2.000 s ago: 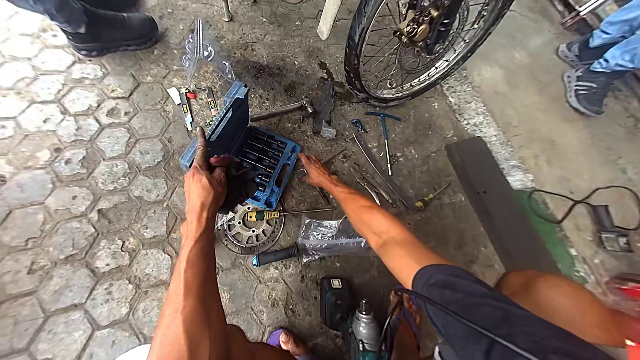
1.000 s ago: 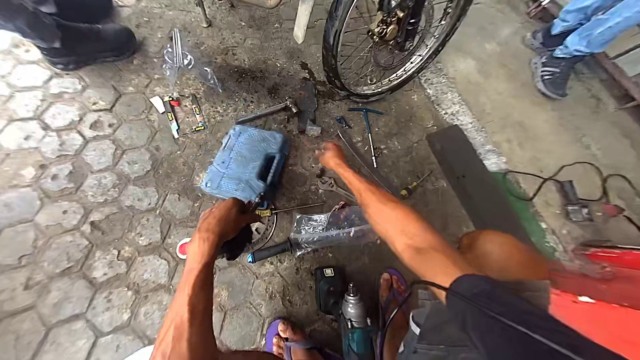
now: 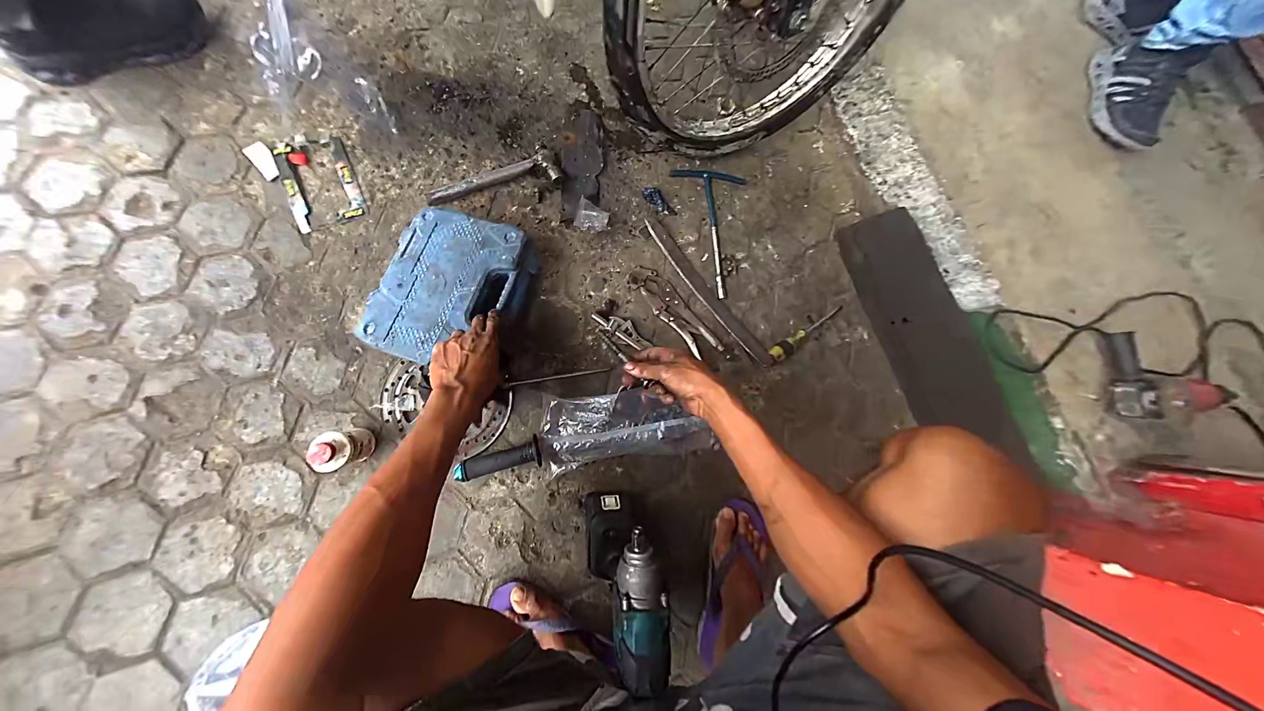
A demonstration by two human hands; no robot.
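A closed blue plastic tool case (image 3: 434, 276) lies on the paving. My left hand (image 3: 466, 367) is at its near right edge, fingertips by the handle opening, above a metal brake disc (image 3: 486, 427); whether it grips anything is hard to tell. My right hand (image 3: 673, 375) has its fingers around a small dark tool at the near end of some pliers (image 3: 617, 328); its exact kind is unclear. Under that hand lies a clear plastic bag (image 3: 602, 430) beside a black handlebar grip (image 3: 502, 460). A thin rod, perhaps a screwdriver shaft (image 3: 563, 376), runs between the hands.
Around lie a T-handle wrench (image 3: 713, 222), a hammer (image 3: 489, 181), a yellow-handled screwdriver (image 3: 790, 344), glue tubes (image 3: 293, 193) and a small bottle (image 3: 341, 450). A spoked wheel (image 3: 652, 109) stands ahead. A cordless impact wrench (image 3: 642, 602) sits between the feet; an angle grinder (image 3: 1136, 385) lies right.
The tool case was open two seconds ago and is now shut, its lid up. My right hand has moved from beside the case back toward the plastic bag.
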